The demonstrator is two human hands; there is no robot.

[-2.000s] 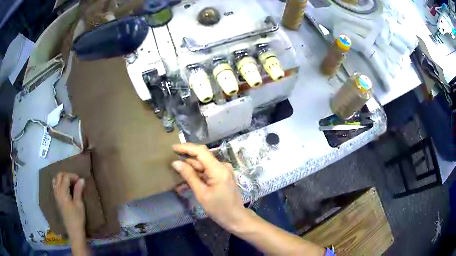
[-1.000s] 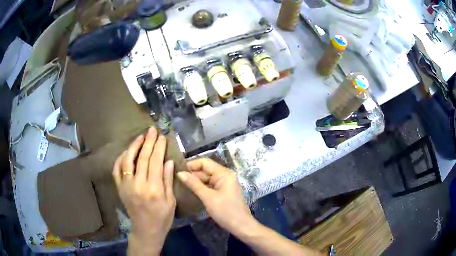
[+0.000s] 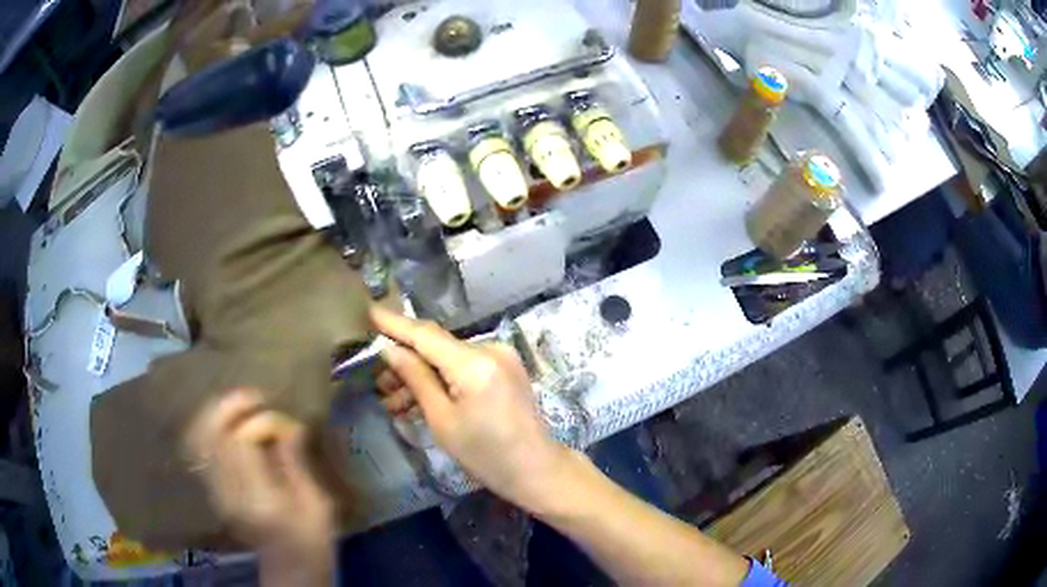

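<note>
A large brown fabric panel (image 3: pixel 218 218) runs from under the dark lamp head down the left of the overlock machine (image 3: pixel 505 264), bunched and wrinkled in front of the needle area. More brown fabric (image 3: pixel 132 470) lies at the table's lower left. My right hand (image 3: pixel 454 396) pinches the fabric's right edge between thumb and fingers, just below the presser foot area. A thin pale strip shows at those fingertips. My left hand (image 3: pixel 258 464) is blurred over the lower fabric; its fingers are curled, and whether it grips cloth cannot be told.
The dark lamp head (image 3: pixel 235 86) hangs over the machine's left. Thread cones (image 3: pixel 792 206) stand at right, beside a recess with slim tools (image 3: pixel 786 279). A paper label (image 3: pixel 101 344) lies at left. A wooden box (image 3: pixel 821 516) stands below right. White cloth lies at upper right.
My left hand went from the lower-left fabric to beside the needle area, then back down left, now blurred. The flat panel is now bunched. My right hand has moved slightly up and left.
</note>
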